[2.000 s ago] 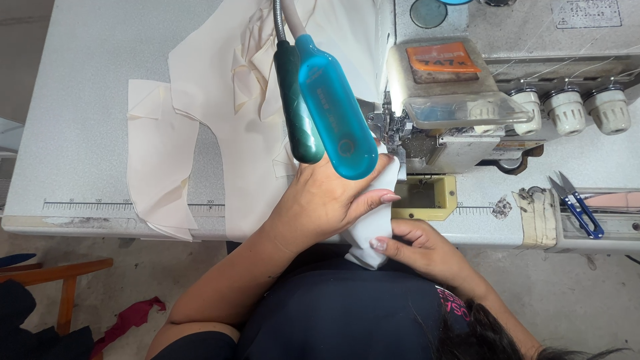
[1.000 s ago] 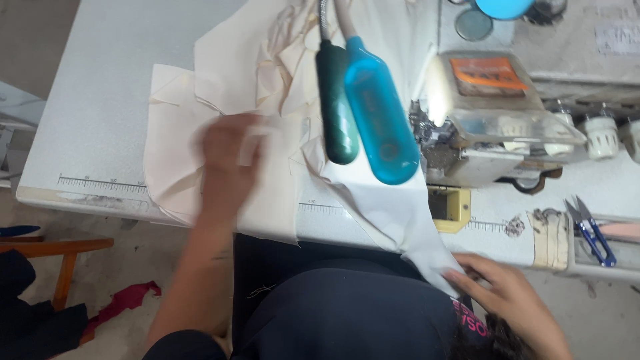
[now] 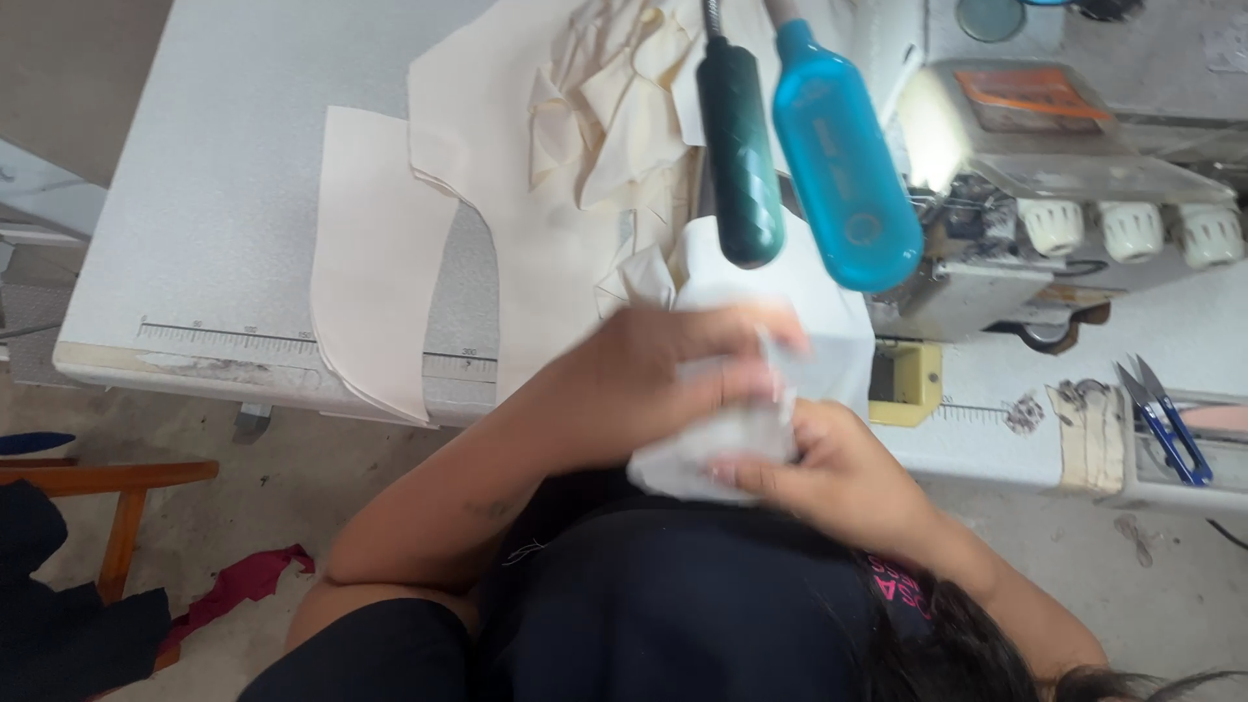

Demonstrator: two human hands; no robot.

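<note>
Both hands hold a white fabric piece (image 3: 717,453) at the table's front edge, below two hanging lamp heads. My left hand (image 3: 682,375), blurred by motion, pinches its upper side. My right hand (image 3: 838,468) grips it from the lower right with thumb and fingers. More of the white cloth (image 3: 829,341) lies on the table beside the sewing machine (image 3: 994,234). To the left are large cream fabric panels (image 3: 536,273), a curved cream piece (image 3: 375,253) and crumpled cream pieces (image 3: 624,107).
A dark green lamp head (image 3: 743,156) and a blue one (image 3: 848,166) hang over the work. Blue thread snips (image 3: 1165,419) lie at the right, past a yellow metal part (image 3: 907,382). A measuring scale (image 3: 229,336) runs along the front edge. A wooden frame (image 3: 117,478) stands lower left.
My left hand has moved right from the cream pieces to the white fabric. My right hand, lower right with the cloth's end one second ago, is now closer to my left hand.
</note>
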